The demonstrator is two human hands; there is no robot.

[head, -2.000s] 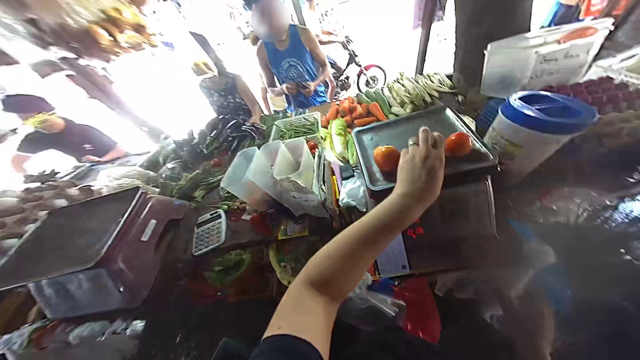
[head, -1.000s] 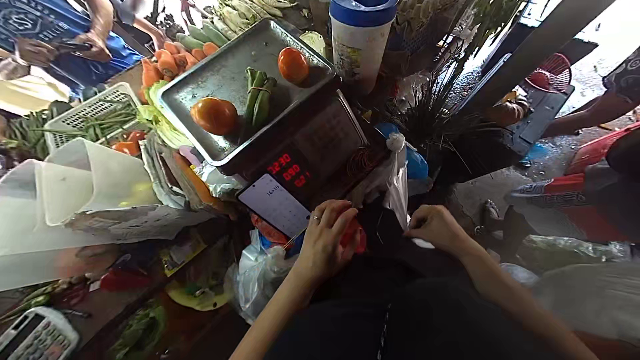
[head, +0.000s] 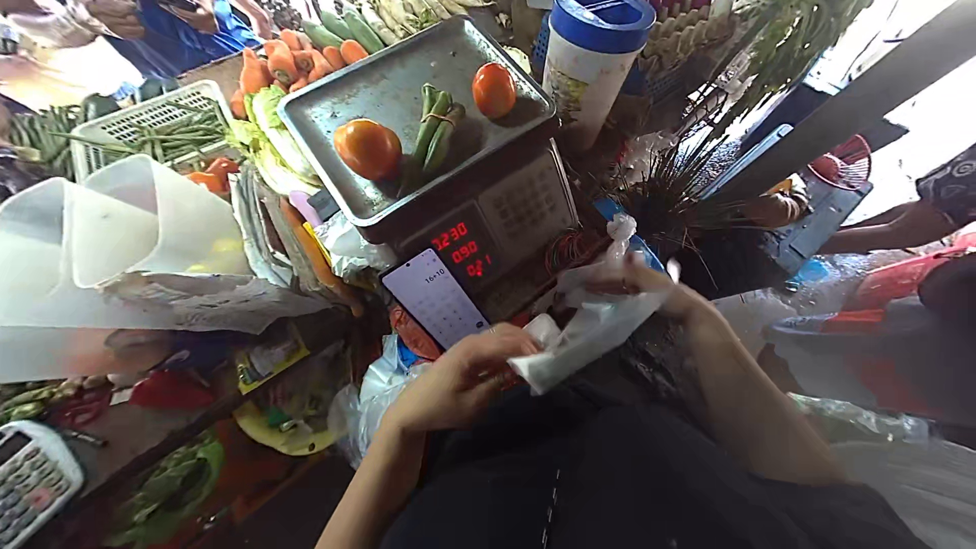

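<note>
My left hand (head: 465, 374) and my right hand (head: 648, 290) are at my waist, both shut on a translucent plastic bag (head: 595, 335) stretched between them. A phone (head: 438, 297) showing a calculator leans against the digital scale (head: 526, 198), just beyond my left hand. On the scale's metal tray (head: 320, 122) lie two tomatoes, one at left (head: 367, 149) and one at right (head: 494, 90), with a banded bundle of green pods (head: 435, 130) between them. A knotted clear plastic bag (head: 621, 229) hangs beyond my right hand.
Clear plastic containers (head: 114, 221) and a white calculator (head: 34, 480) are at left. Carrots (head: 282, 61) and a white basket (head: 84, 152) of green beans lie behind. A blue-lidded container (head: 598, 69) stands right of the tray. Other people are at the upper left and right edge.
A translucent plastic bag is now stretched between my hands, which were apart one second ago. Two seconds ago a hand was over the tray; the green bundle shows there since. The view has swung down and right.
</note>
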